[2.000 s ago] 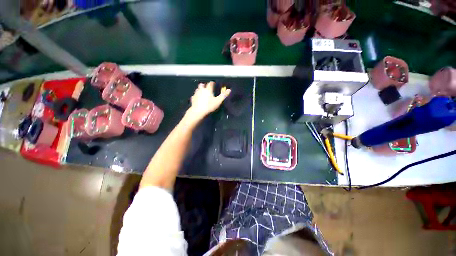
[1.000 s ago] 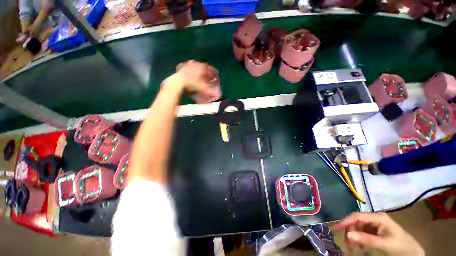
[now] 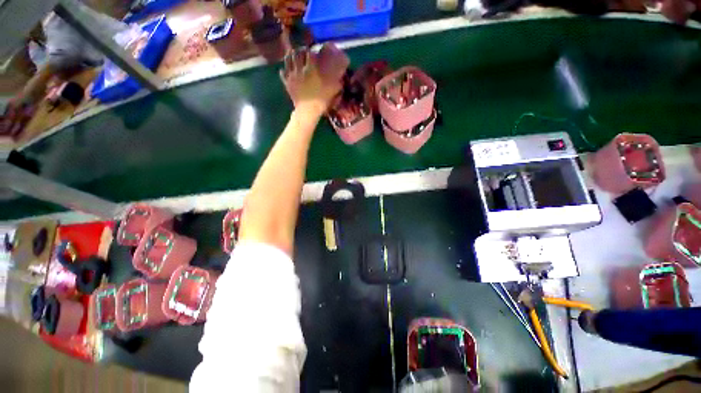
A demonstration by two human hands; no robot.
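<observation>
My left hand (image 3: 311, 80) reaches over the green conveyor and touches a tilted pink housing (image 3: 334, 63). Its fingers look spread, the thumb is hidden, and a closed grip is not clear. More pink housings (image 3: 407, 92) are stacked right beside it. A pink housing with a green ring (image 3: 460, 343) is at the bench's front edge, partly covered by a greyish shape. A black square frame (image 3: 383, 261) lies flat on the dark bench, below a black ring-like part (image 3: 343, 198). My right hand is not in view.
Several pink housings (image 3: 188, 293) stand at the left by a red tray (image 3: 71, 341). At the right are a grey-white feeder box (image 3: 530, 184), yellow-handled cutters (image 3: 544, 341), a blue tool (image 3: 653, 328) and more housings. A blue bin (image 3: 347, 19) is beyond the conveyor.
My left hand has moved further over the conveyor to the stacked housings. A pink housing now shows on the bench left of my forearm. My right hand has left the view. The view has shifted.
</observation>
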